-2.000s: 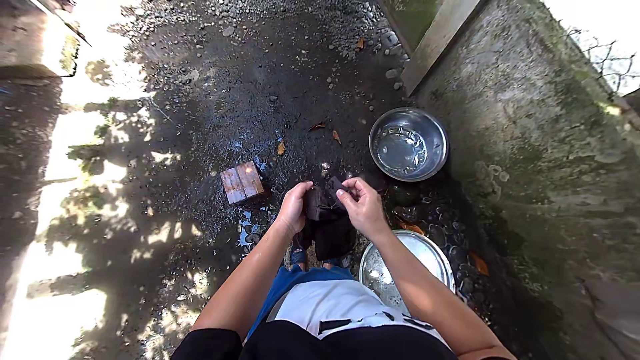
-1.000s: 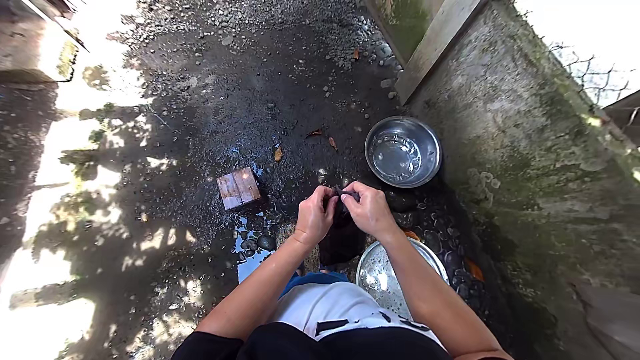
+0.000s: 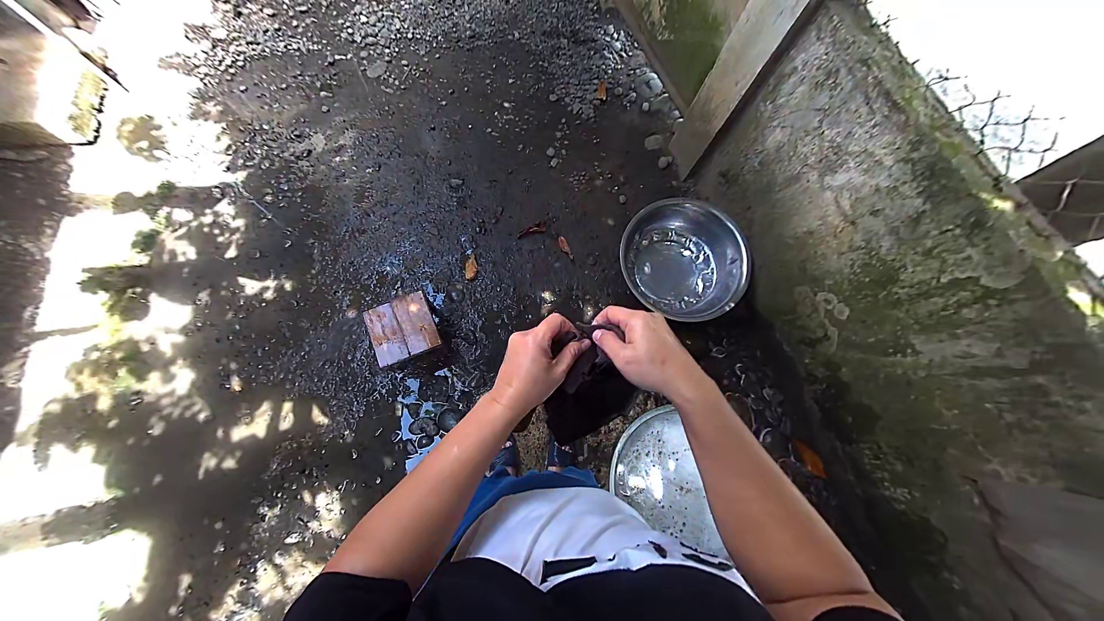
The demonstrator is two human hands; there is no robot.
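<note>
A dark cloth (image 3: pixel 586 401) hangs in front of me, its upper edge pinched between both hands. My left hand (image 3: pixel 539 362) grips it from the left with thumb and fingers, and my right hand (image 3: pixel 642 349) grips it from the right, the fingertips of the two hands nearly touching. Just beyond my right hand stands a round metal basin (image 3: pixel 686 259) with clear water in it. A round, pale metal lid or tray (image 3: pixel 660 470) lies below my right forearm, which hides part of it.
A wooden block (image 3: pixel 402 329) sits on the wet ground left of my hands. A mossy concrete wall (image 3: pixel 914 259) runs along the right side. Dark stones (image 3: pixel 424 426) lie near my sandalled feet, and fallen leaves (image 3: pixel 471 267) lie on the ground ahead.
The cloth was spread between my hands two seconds ago; its edge is now bunched at my fingertips, and my hands are closer together.
</note>
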